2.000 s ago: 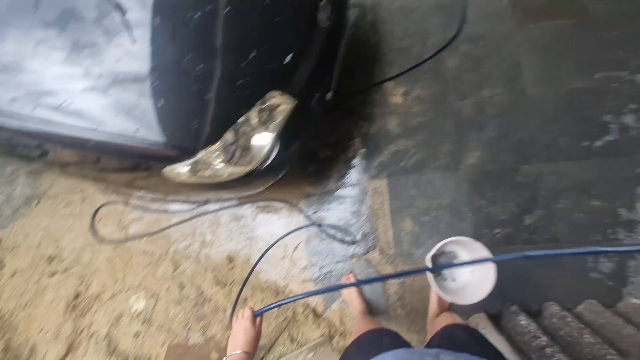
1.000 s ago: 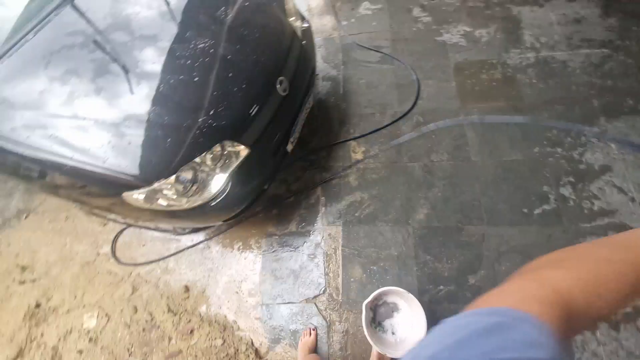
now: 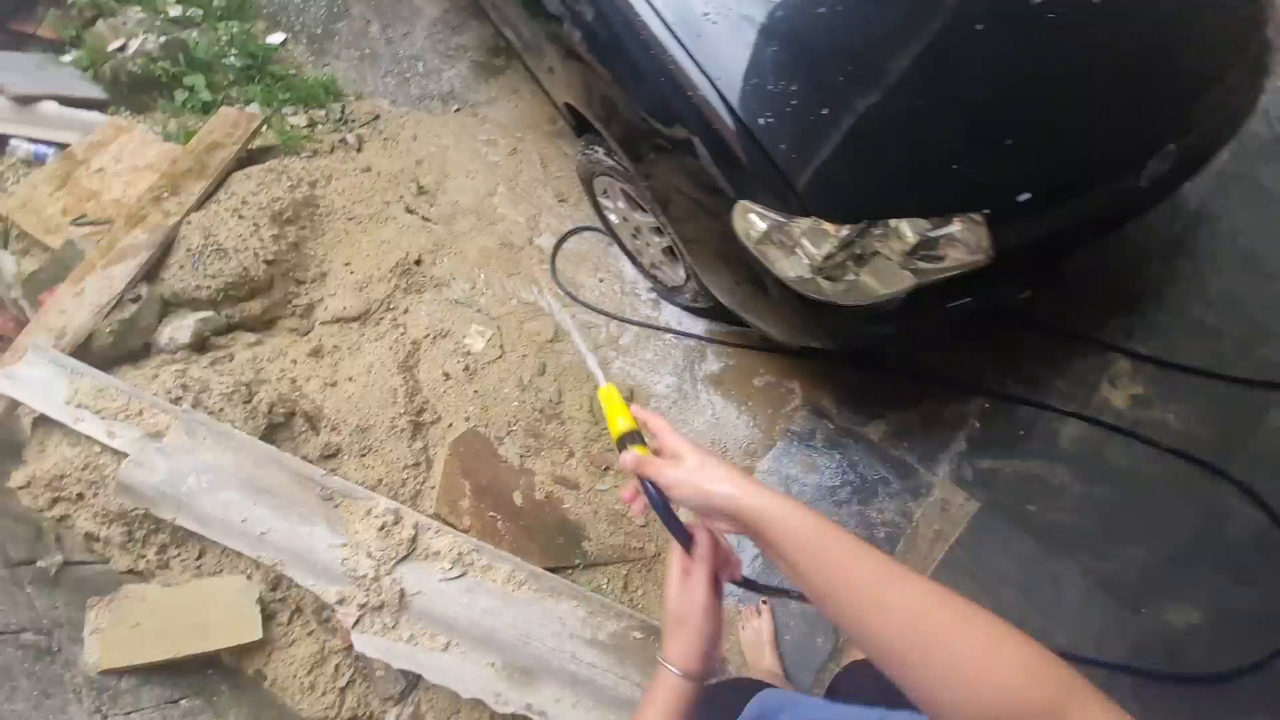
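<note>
My right hand [image 3: 685, 470] grips a yellow hose nozzle [image 3: 618, 410] near its base, and a jet of water [image 3: 570, 338] leaves its tip toward the sandy ground. Just behind it, my left hand [image 3: 697, 590], with a bangle on the wrist, is closed around the dark hose [image 3: 667, 513]. The hose runs back under my right forearm and loops across the wet floor. Beyond my hands stands a black car [image 3: 950, 120] with its headlight [image 3: 865, 250] and front wheel [image 3: 645, 230] in view.
A long sand-covered corrugated sheet [image 3: 250, 510] crosses the lower left, with a yellowish block [image 3: 175, 622] beside it. Wooden boards [image 3: 150, 215] and rubble lie at the left. A hose loop [image 3: 640, 322] passes by the wheel. My bare foot [image 3: 760, 640] is below my hands.
The view has swung left toward the sand. Both hands are now together on the hose and nozzle; two seconds ago my left hand held the hose alone in view. The white bowl is out of view.
</note>
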